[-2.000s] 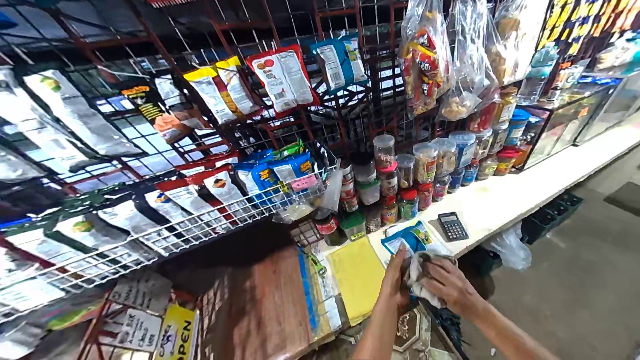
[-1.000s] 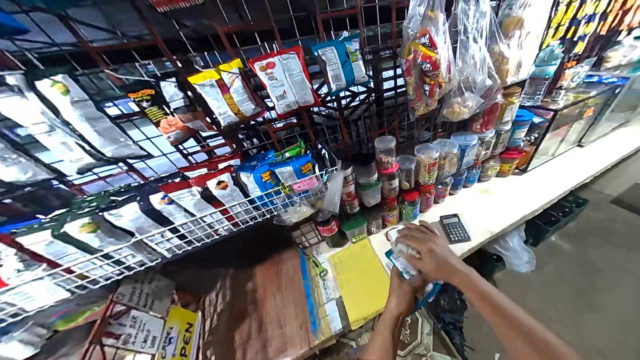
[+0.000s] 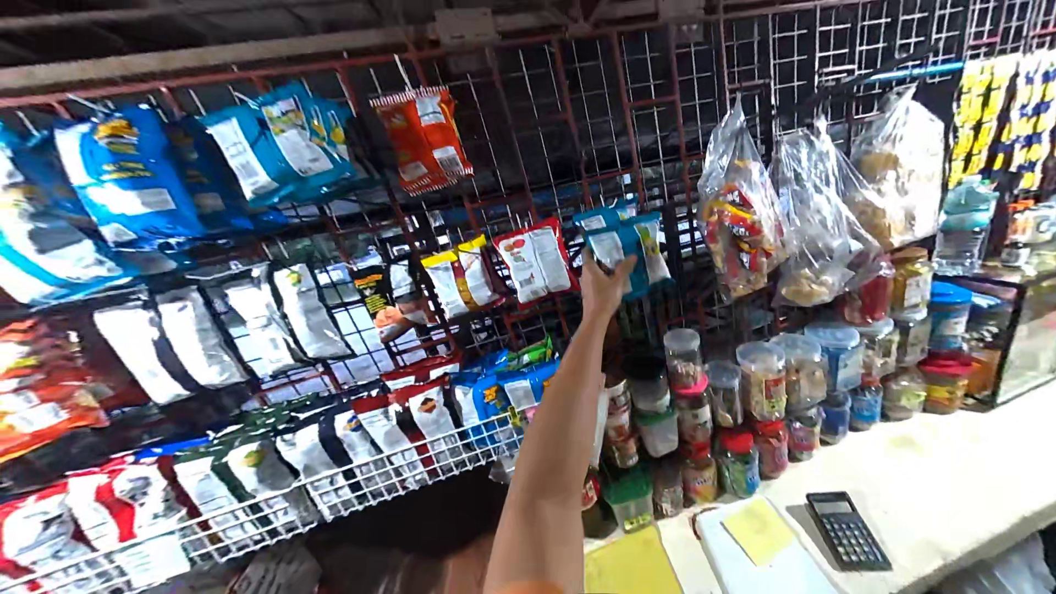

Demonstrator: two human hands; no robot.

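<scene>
My left hand (image 3: 606,285) is raised to the wire grid rack, its fingers and thumb closed on the teal snack packet (image 3: 609,243). Another teal packet (image 3: 652,247) hangs against it on the right. To the left hang a red-edged packet (image 3: 535,262) and a yellow-topped packet (image 3: 462,276). My bare forearm crosses in front of the white wire basket (image 3: 330,503) of snack packets and some of the jars. My right hand is out of view.
Stacked plastic jars (image 3: 763,384) line the back of the white counter (image 3: 932,462). A calculator (image 3: 848,530) and a yellow paper (image 3: 759,530) lie in front. Clear bags of snacks (image 3: 738,214) hang at the right; blue packets (image 3: 132,177) hang upper left.
My left hand has risen from over the counter to the rack. Both hands were together low down, around a teal packet and a pale cloth; my right hand has left the view. The view has tilted up.
</scene>
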